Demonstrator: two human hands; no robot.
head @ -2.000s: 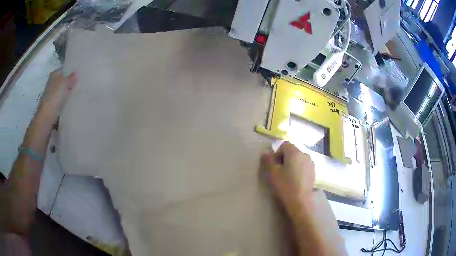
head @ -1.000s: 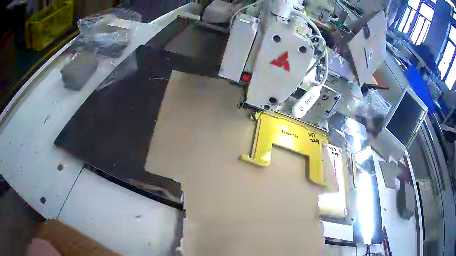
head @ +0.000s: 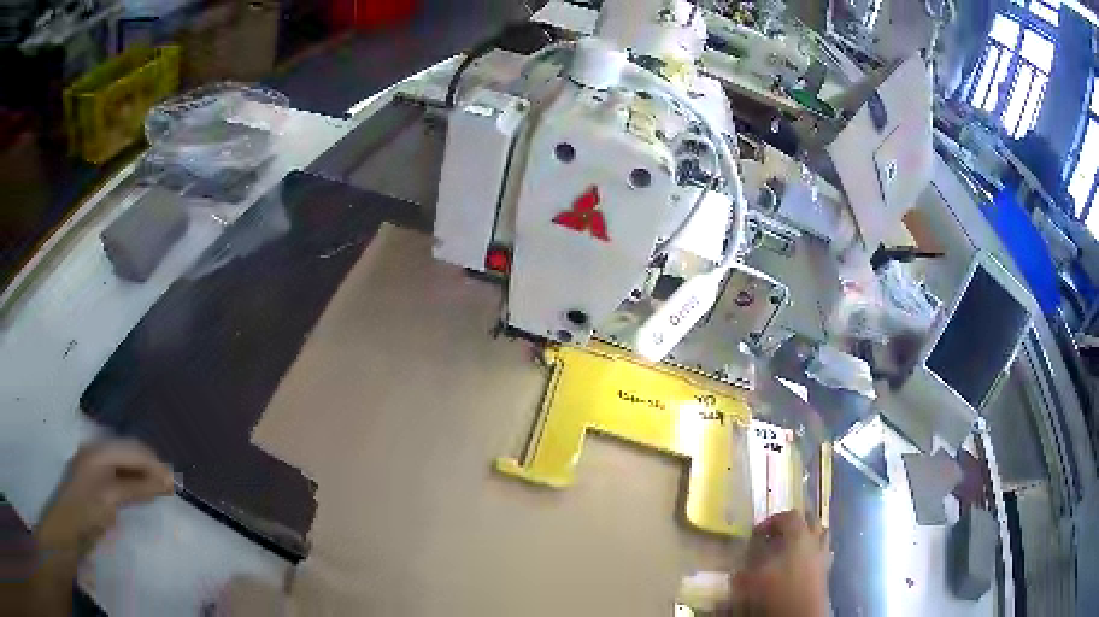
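Observation:
A large beige main panel (head: 422, 398) lies flat over the dark board and under the machine head. The yellow clamp template (head: 639, 416), U-shaped with black writing, sits on the panel. My right hand (head: 786, 566) is at the panel's right edge, just below the template's right arm; it is blurred and its grip cannot be made out. My left hand (head: 111, 482) is above the white table at the lower left, away from the panel, with fingers bent together. Whether it holds anything cannot be told.
The white machine head (head: 591, 229) with a red logo stands behind the template. A grey stack of small pieces (head: 145, 235) and clear plastic bags (head: 211, 133) lie at the left. A dark support board (head: 205, 325) lies under the panel. A screen (head: 979, 325) stands at the right.
The panel was lifted at first and now lies flat under the yellow template. Both hands, mostly out of view a second ago, show again near the lower edge. The view has shifted.

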